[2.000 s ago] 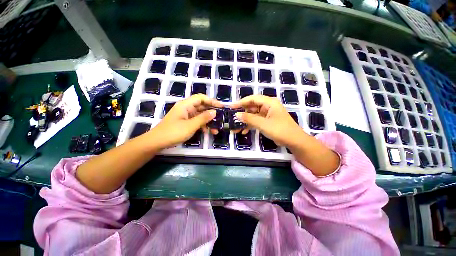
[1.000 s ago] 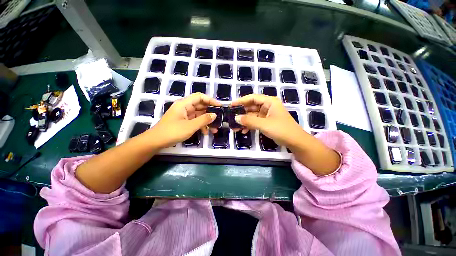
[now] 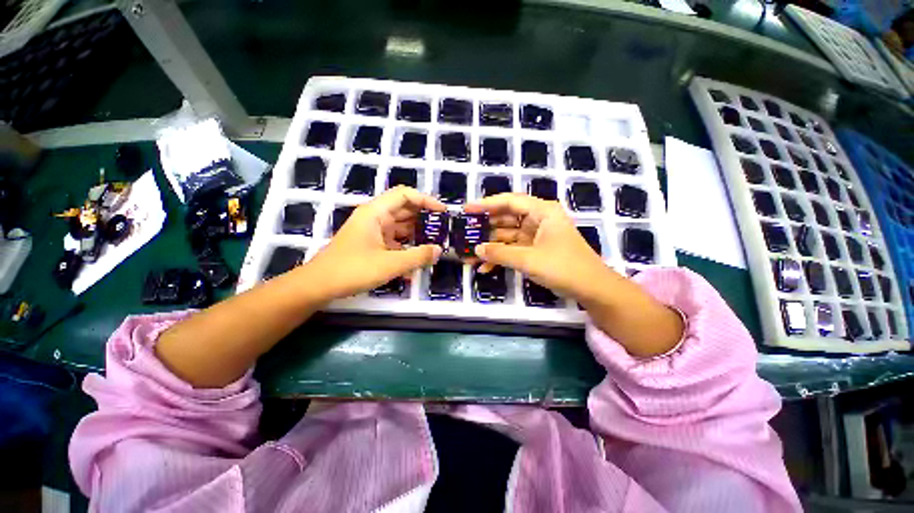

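My left hand (image 3: 373,245) holds a black square watch unit (image 3: 433,228) between thumb and fingers. My right hand (image 3: 539,240) holds a second watch unit (image 3: 470,233) the same way. The two units are side by side over the white foam tray (image 3: 651,150), their faces towards me. Both displays are lit with small lines of light text; the right one also shows a red spot. Rows of black units sit in the tray's pockets. Two pockets at its top right corner are empty. My hands hide some of the middle pockets.
A white paper sheet (image 3: 702,200) lies between the foam tray and a second tray (image 3: 767,301). A blue tray (image 3: 882,180) is at the far right. At left are a plastic bag (image 3: 195,150), loose black parts (image 3: 175,288) and small parts on white paper (image 3: 150,215). A metal upright (image 3: 185,60) stands behind.
The two displays were dark and now show lines of text. My thumbs have moved down to the lower part of the units. Both hands stay over the tray.
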